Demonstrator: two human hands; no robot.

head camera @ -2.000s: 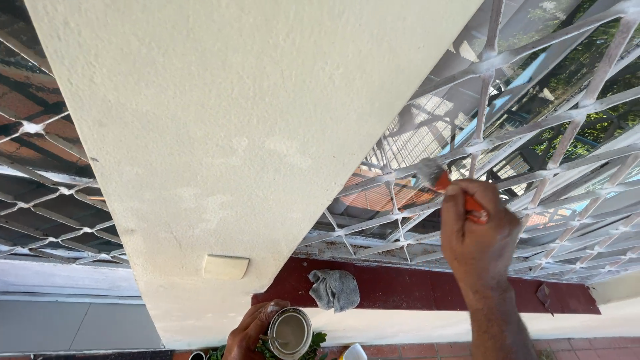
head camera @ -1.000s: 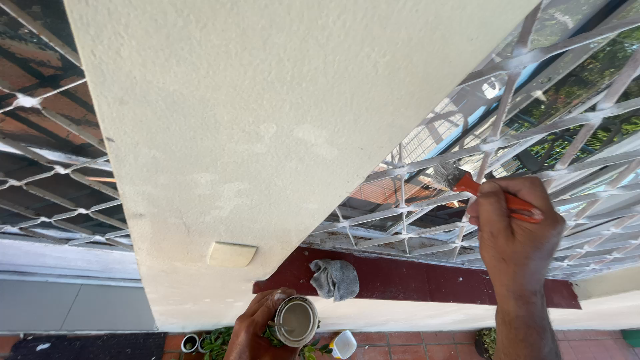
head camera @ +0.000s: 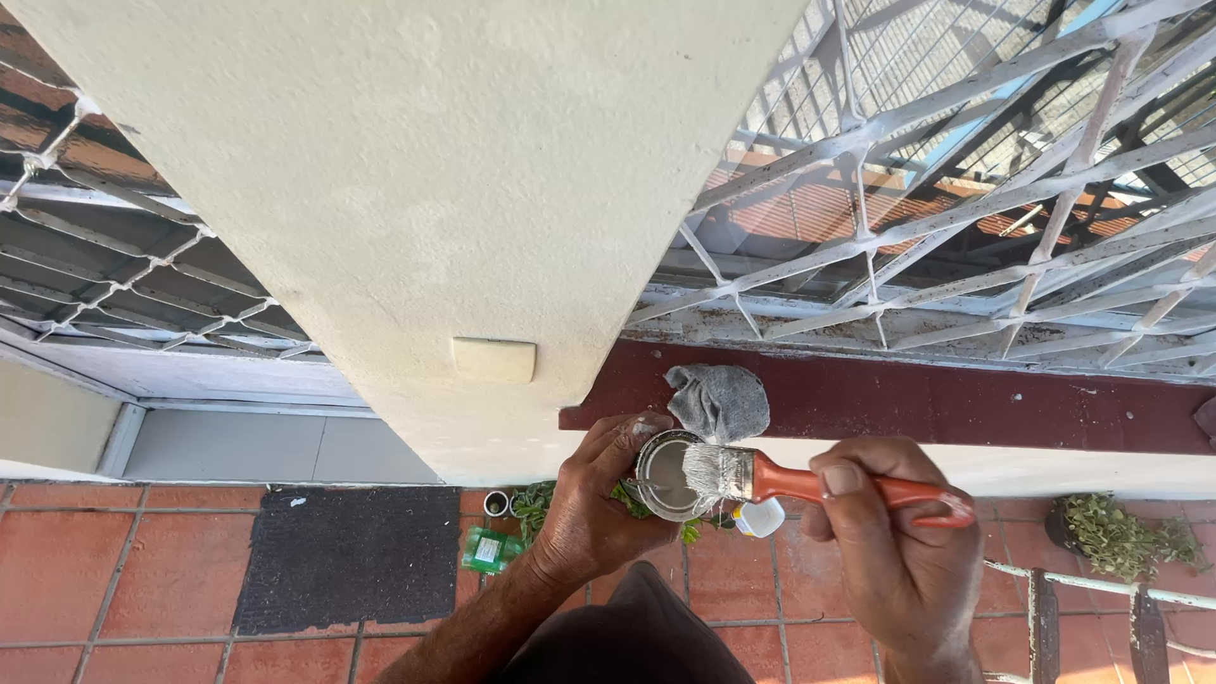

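My left hand [head camera: 608, 494] grips a small open paint can [head camera: 668, 475] from its left side, near the edge of the dark red window sill [head camera: 855, 389]. Light paint shows inside the can. In my right hand [head camera: 898, 546] is a paintbrush [head camera: 793, 480] with a red-orange handle, its paint-coated bristles over the can's right rim; whether they touch the paint I cannot tell. A crumpled grey cloth [head camera: 719, 401] lies on the sill just above the can. Beyond it rises a white metal window grille [head camera: 874, 233] with some darker, worn bars.
A cream wall column [head camera: 456, 190] carries a blank cover plate [head camera: 494, 360]. Below, on terracotta tiles [head camera: 731, 579], are a dark mat [head camera: 351, 560], a green packet [head camera: 489, 550], a white container [head camera: 759, 517] and a potted plant [head camera: 1121, 537]. A metal frame [head camera: 1045, 617] stands lower right.
My right hand has brought the brush down and left from the window grille to the can. My left hand still holds the can. The view has tilted down.
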